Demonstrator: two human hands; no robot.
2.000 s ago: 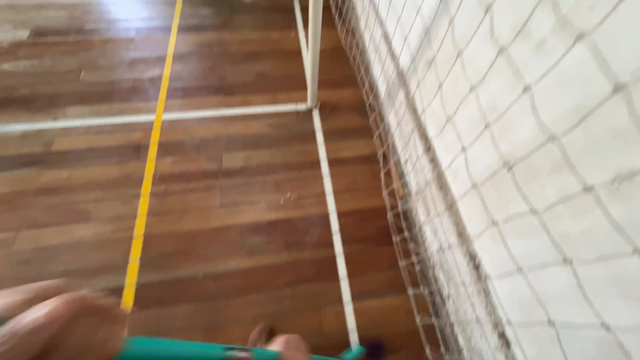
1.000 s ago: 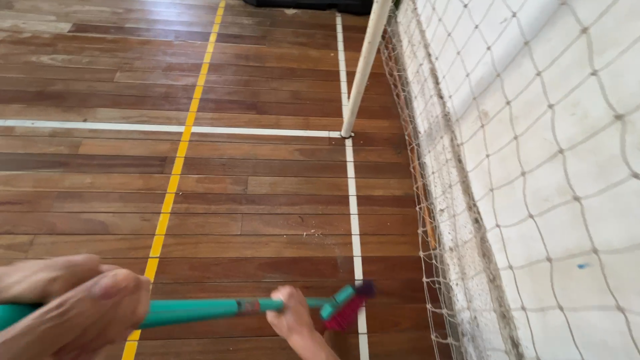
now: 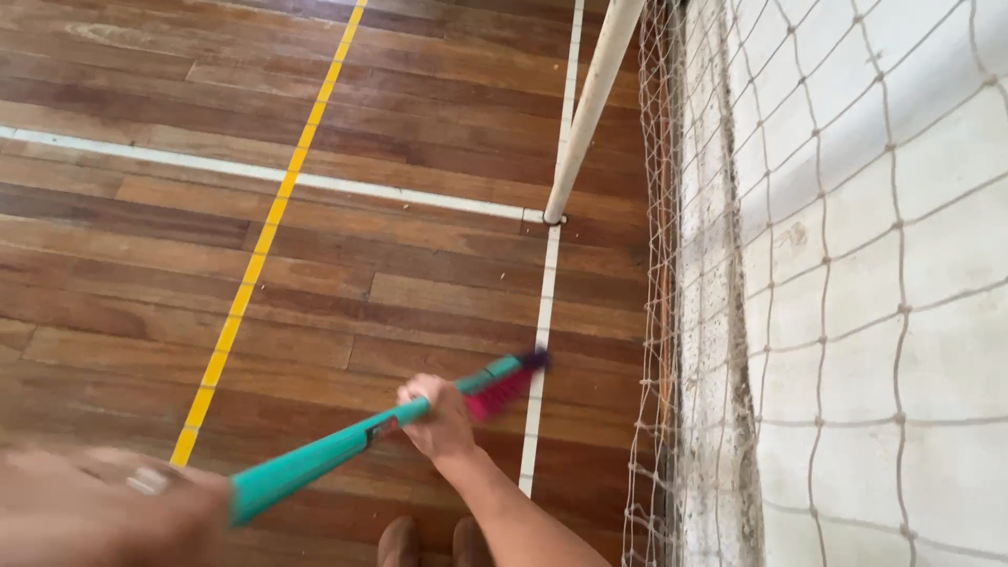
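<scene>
A long teal handle slants across the lower part of the head view. My left hand, blurred and wearing a ring, is closed around its near end at the lower left. Farther down the handle my right hand grips it. Beyond the right hand is the head of a broom with pink bristles and a dark tip, blurred, over the wooden floor beside a white line. My left hand hides the handle's near end.
A white goalpost stands where white floor lines meet. A net hangs along the white wall at the right. A yellow line crosses the wooden floor. Small bits lie about the floor, and two shoe tips show at the bottom.
The broom handle, nearly level in the view a second ago, now slants up to the right. Both hands still grip it. The view has shifted, with the post's base lower in it.
</scene>
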